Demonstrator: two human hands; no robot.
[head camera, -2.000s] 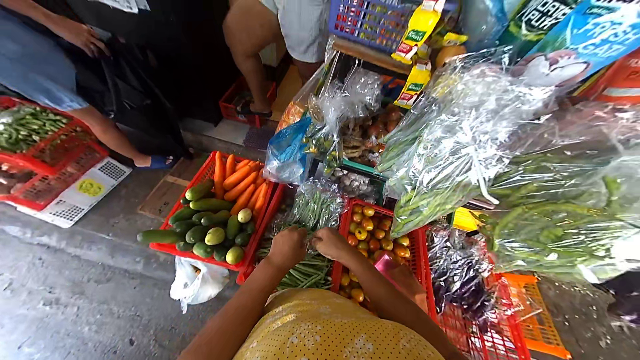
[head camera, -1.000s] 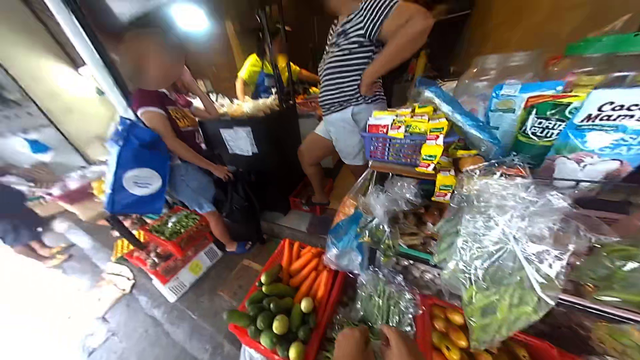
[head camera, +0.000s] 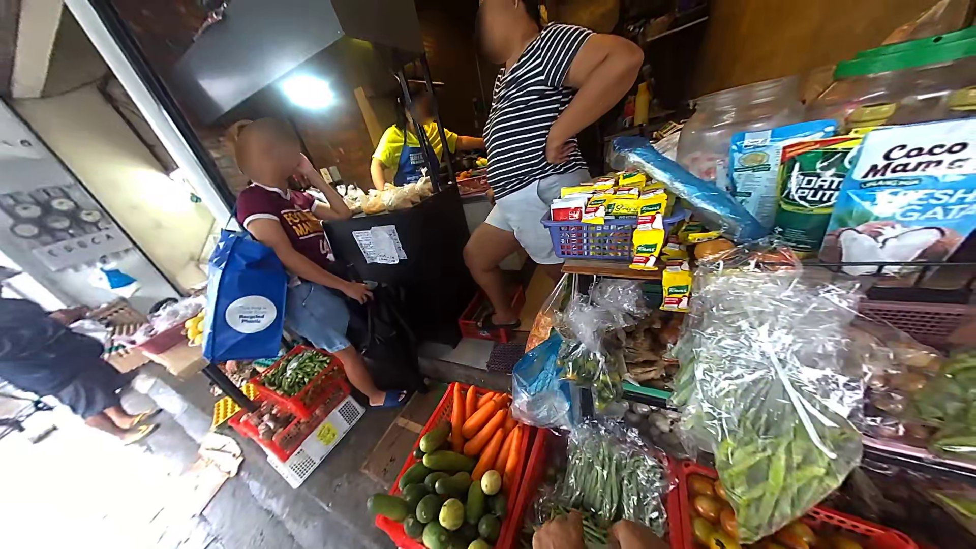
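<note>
At the bottom edge my left hand (head camera: 558, 531) and my right hand (head camera: 636, 535) are side by side over a red crate of green beans (head camera: 587, 524). Only their upper parts show, so what the fingers hold cannot be told. Just beyond them, clear plastic bags of long green beans (head camera: 610, 476) lie in the crate. To the left, a red crate holds carrots (head camera: 488, 427) and cucumbers (head camera: 451, 488). Tomatoes (head camera: 705, 507) fill a red crate on the right, partly under a hanging clear bag of green vegetables (head camera: 785, 457).
A purple basket of seasoning packets (head camera: 595, 238) stands on a wooden board. A person in a striped shirt (head camera: 526, 114) stands behind it. Another person with a blue bag (head camera: 244, 297) sits at left beside stacked crates (head camera: 305, 427). A person in yellow (head camera: 393, 152) is farther back. Pouches (head camera: 900, 198) and jars line the right.
The view has tilted up strongly, bringing the people and the stall's back into sight. My hands now show only at the bottom edge; both were over the green beans two seconds ago.
</note>
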